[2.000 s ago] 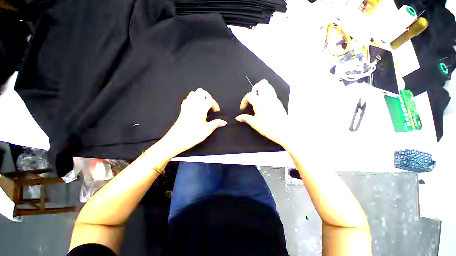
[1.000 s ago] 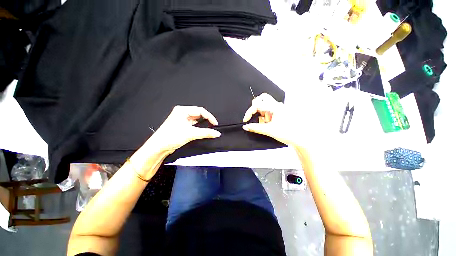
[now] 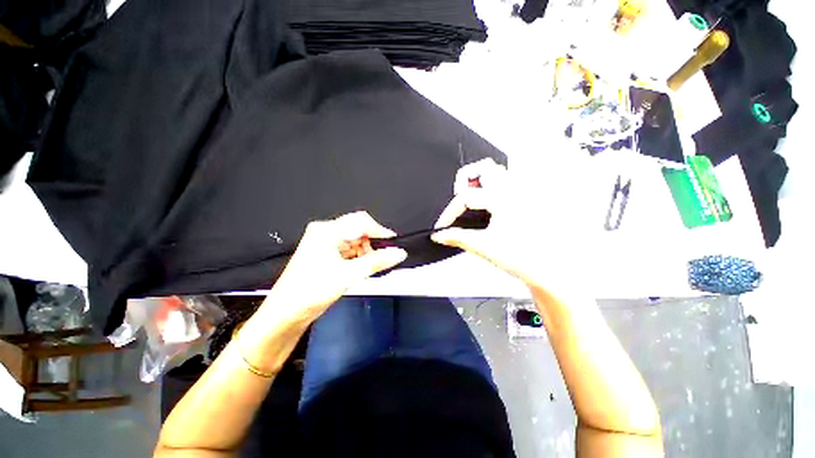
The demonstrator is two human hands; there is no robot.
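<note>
A large black garment piece lies spread over the white table, its near edge along the table's front. My left hand pinches the folded edge between thumb and fingers. My right hand pinches the same fold a short way to the right. The fold is a narrow ridge between the two hands. A thin pale strand shows above my right hand; whether it is needle or thread I cannot tell. A tiny pale thread mark is on the cloth left of my left hand.
A black garment stack lies behind. At right are snips, a white cord tangle, yellow-handled scissors, a green packet, a blue speckled pouch and an olive-gold cone. A wooden stool stands lower left.
Both hands have moved down toward the table's front edge. The cloth between them, earlier flat, is now pinched into a ridge. The thread mark by my left hand is more visible.
</note>
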